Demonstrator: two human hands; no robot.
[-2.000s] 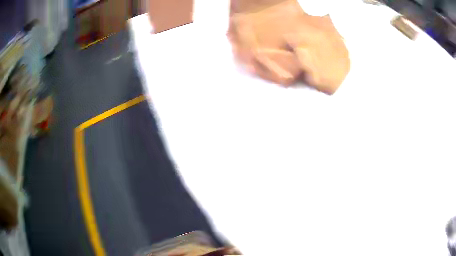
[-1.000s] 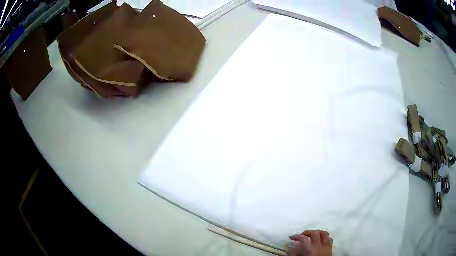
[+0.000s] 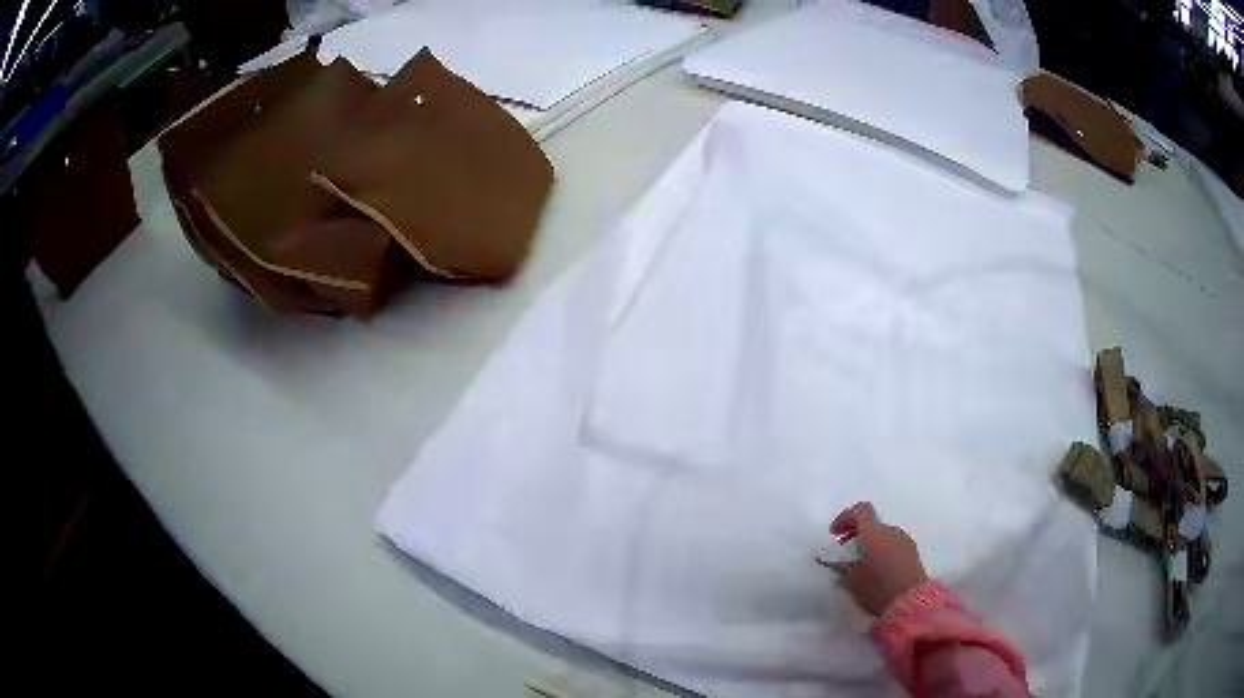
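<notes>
Large thin white sheets of stuffing paper [image 3: 682, 409] lie on the table in front of me, the top one wrinkled with fold lines. My right hand [image 3: 880, 559], bare with a pink sleeve, is over the lower right part of the paper. Its thumb and fingers are pinched together on a small raised bit of the top sheet, with a thin dark line beside the fingertips. My left hand is not in view. The sheets' lower left edge shows a dark shadow under it.
Brown bag bodies [image 3: 464, 177] slump together at the upper left, with another brown piece [image 3: 82, 211] at the far left. A thick paper stack [image 3: 873, 82] lies behind the sheets. Tan-brown bundles [image 3: 1160, 477] lie at the right. A brown piece [image 3: 1085, 120] sits at the upper right.
The view swung from floor and table edge onto the table. My right hand has moved from the sheets' near edge up over them, and the top sheet is now wrinkled.
</notes>
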